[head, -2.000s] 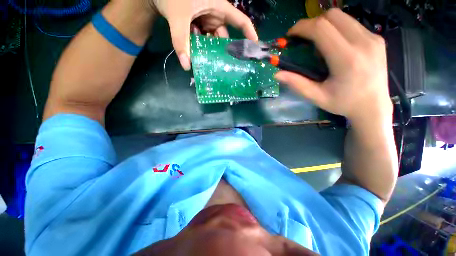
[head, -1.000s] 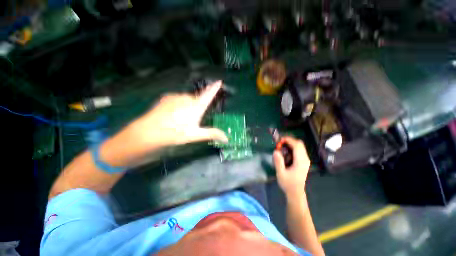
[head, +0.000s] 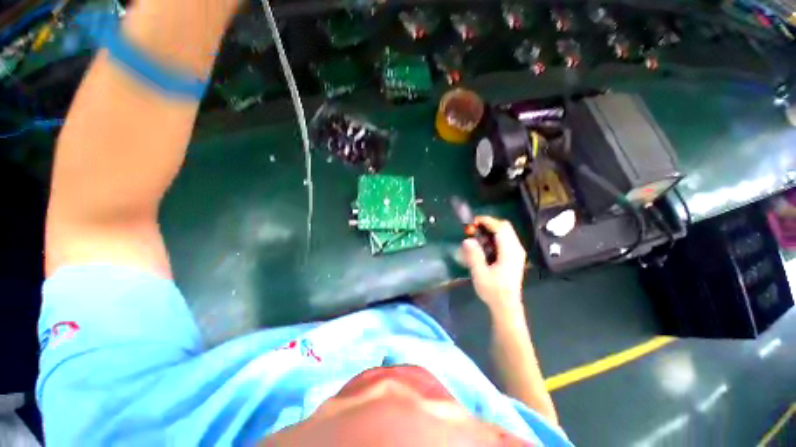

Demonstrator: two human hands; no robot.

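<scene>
Green circuit boards [head: 387, 202] lie stacked at an angle on the dark green bench mat in front of me. My right hand [head: 499, 262] is closed around the side cutters [head: 481, 240], right of the boards, with the blurred metal jaws pointing up and left. My left arm with a blue wrist strap [head: 144, 65] reaches up to the top left edge. The left hand itself is cut off by the picture's edge.
A clear bag of black parts [head: 351, 140] lies behind the boards. A yellow-amber tub [head: 458, 115] stands beside the fan [head: 496, 155] and the soldering station [head: 624, 144]. Solder wire [head: 301, 118] hangs across the left side. Boards [head: 406, 74] sit along the conveyor at the back.
My left hand has left the boards and moved up out of the picture. The board held earlier now lies with the stack. My right hand still holds the cutters, now lower and beside the boards.
</scene>
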